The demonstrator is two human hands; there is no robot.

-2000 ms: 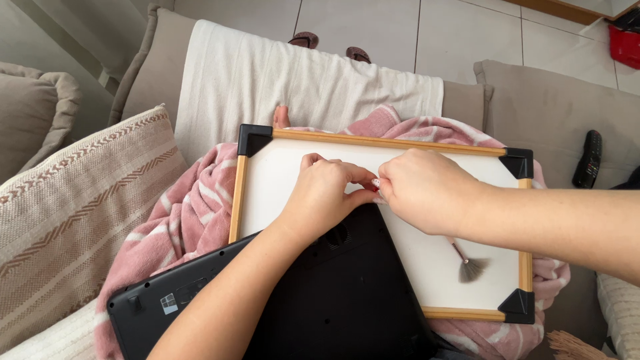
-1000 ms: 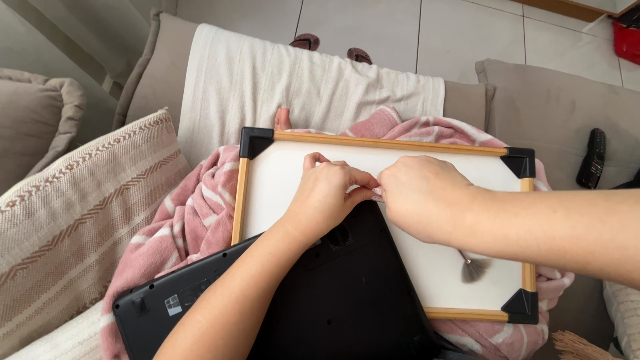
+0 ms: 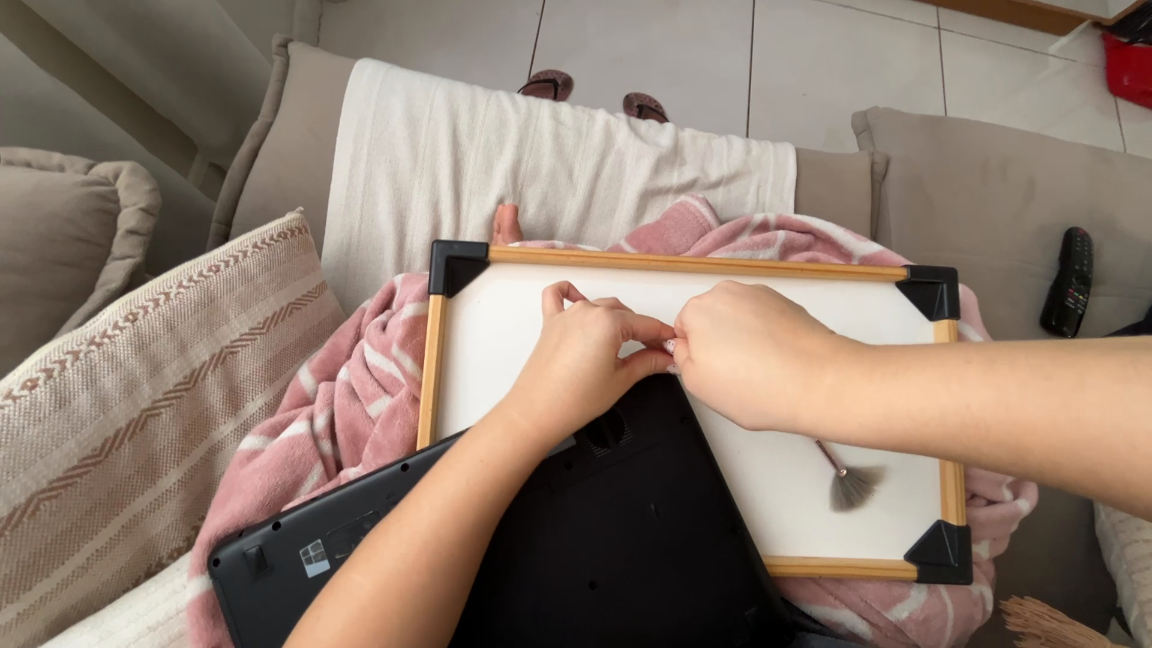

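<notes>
A black laptop (image 3: 612, 540) lies underside up, partly over a whiteboard (image 3: 837, 360) with a wooden frame and black plastic corners. My left hand (image 3: 594, 351) is above the laptop's far corner, thumb and index finger pinched together. Against those fingertips, my right hand (image 3: 747, 355) is closed with its fingers curled. Whatever lies between the fingertips is hidden, so I cannot tell whether either hand holds something. A fan-shaped brush (image 3: 850, 486) with grey bristles rests on the whiteboard below my right forearm, its handle partly covered.
A pink and white blanket (image 3: 360, 387) lies under the board. A patterned cushion (image 3: 162, 378) is at the left, and a black remote control (image 3: 1068, 283) lies on the sofa at the right. Sandals (image 3: 549, 85) stand on the tiled floor beyond the white throw (image 3: 540, 162).
</notes>
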